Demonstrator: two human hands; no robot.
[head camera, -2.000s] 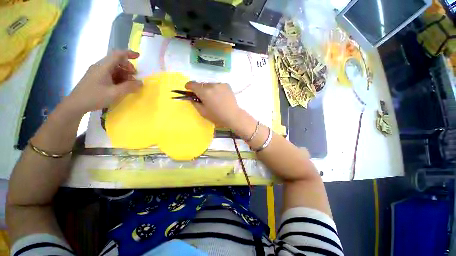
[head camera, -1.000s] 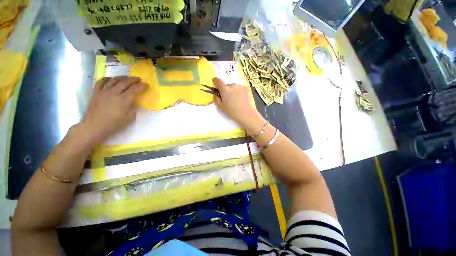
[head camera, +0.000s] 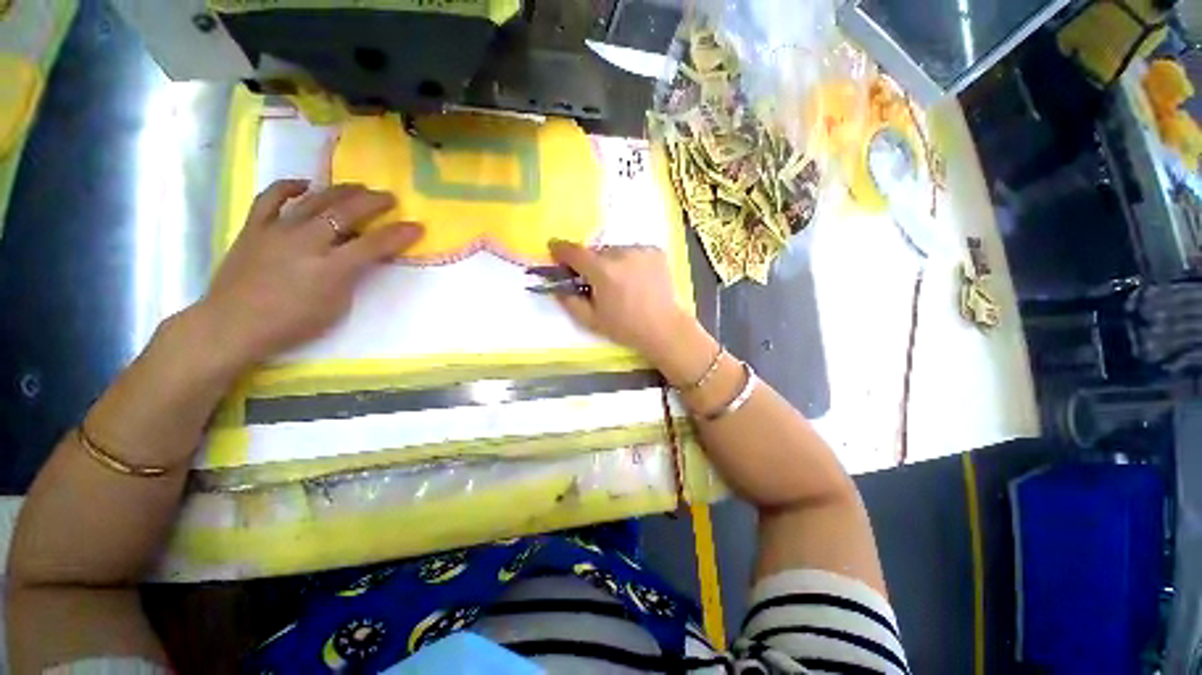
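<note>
The yellow fabric panel (head camera: 461, 218) lies on the white template (head camera: 448, 310), its lower edge along the pink curved outline. The greenish label frame (head camera: 531, 169) rests over the panel under the dark machine head (head camera: 382, 59). My left hand (head camera: 303, 257) is spread, palm down, with fingertips on the panel's lower left edge. My right hand (head camera: 626, 297) holds thread snips (head camera: 559, 281), the blades pointing left, with fingertips at the panel's lower right edge. The red-dark cord (head camera: 675, 455) hangs below my right wrist.
A label pile (head camera: 738, 185) lies in a clear plastic bag right of the machine. A whitish ring (head camera: 894, 172) and orange-yellow scraps are farther right, with a small label bunch (head camera: 978, 290) near the table's right edge. A grey-framed screen (head camera: 949, 40) stands at the back.
The panel has gone from being held over the template to lying flat under the frame. Over the last second, both hands stay at its lower edge, and the left fingers have shifted slightly along it.
</note>
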